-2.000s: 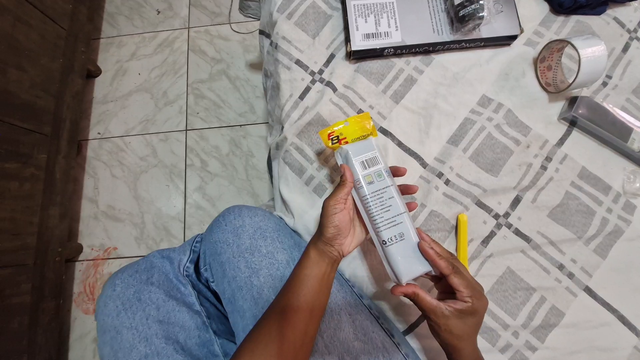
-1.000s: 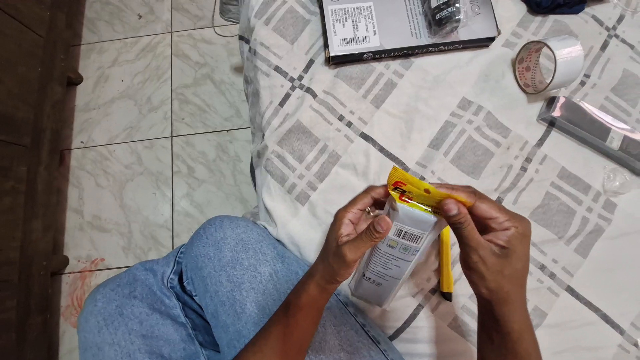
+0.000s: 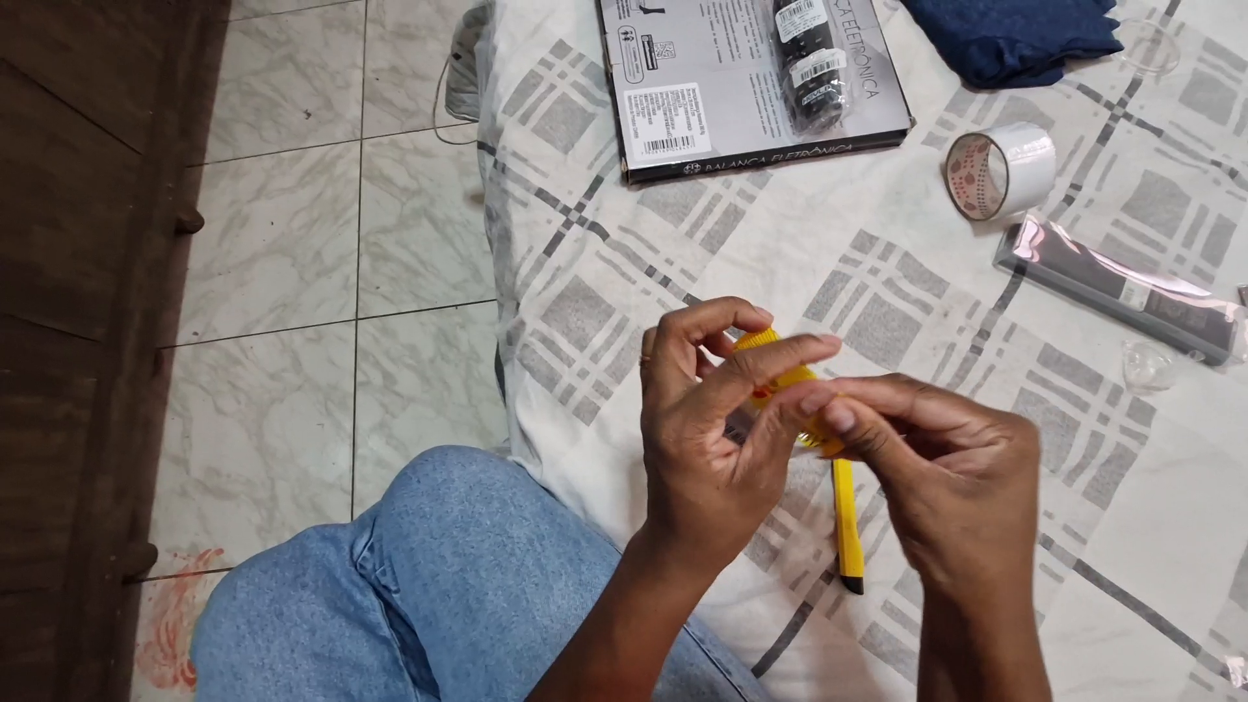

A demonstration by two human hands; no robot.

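A package with a yellow printed top (image 3: 766,341) is pinched between my two hands above the bed. Its pale body is almost wholly hidden behind my left hand (image 3: 726,419), whose thumb and fingers grip the yellow part. The thumb and index finger of my right hand (image 3: 941,468) pinch the lower right end of that yellow part, with the fingertips of both hands meeting there. Below, between my wrists, a yellow utility knife (image 3: 846,526) with a black end lies on the patterned sheet.
A flat electronic scale box (image 3: 721,88) lies at the top, bearing black items in clear plastic (image 3: 811,68). To its right are a dark blue cloth (image 3: 1014,39), a tape roll (image 3: 1004,171) and a long dark packaged item (image 3: 1121,288). The bed edge (image 3: 497,292) borders a tiled floor (image 3: 263,244).
Two seconds ago my right hand held the package's lower end; it has since moved up to the yellow top. The package has turned, so its printed body no longer shows.
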